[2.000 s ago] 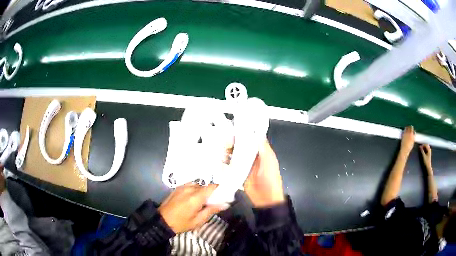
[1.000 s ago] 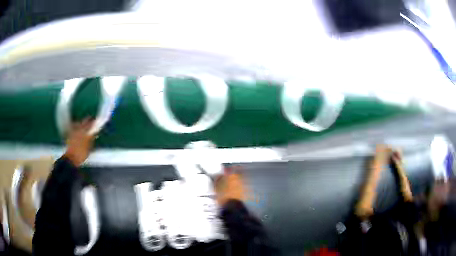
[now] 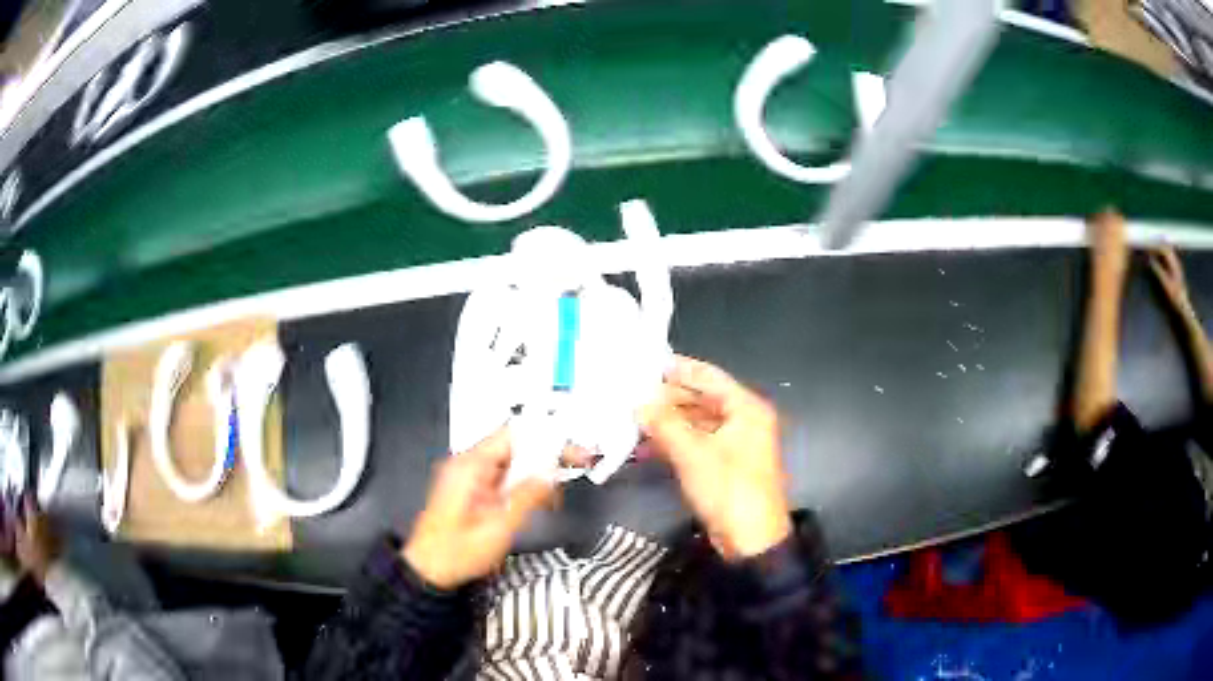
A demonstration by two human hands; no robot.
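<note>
A white U-shaped body [image 3: 556, 415] with a bright blue cylinder [image 3: 567, 343] in one arm lies before me, over a pile of white parts [image 3: 486, 349]. My left hand [image 3: 472, 508] holds the lower left of this body. My right hand [image 3: 725, 452] is at the right side of the pile, fingers bent around a white part; which part is unclear. A narrow white curved piece [image 3: 651, 273] rises above my right hand across the rail. The white parts are overexposed, so their edges merge.
The green conveyor [image 3: 319, 220] carries white U-shaped units [image 3: 552, 140]. A cardboard sheet [image 3: 200, 519] with U-shaped units lies left. A grey post [image 3: 918, 113] stands beyond the rail. Another person's forearms [image 3: 1104, 326] rest at right. A red object [image 3: 978, 585] is below the bench edge.
My left hand has come back from the belt to the pile. A body with a blue cylinder now shows between my hands. The units on the belt have shifted in view.
</note>
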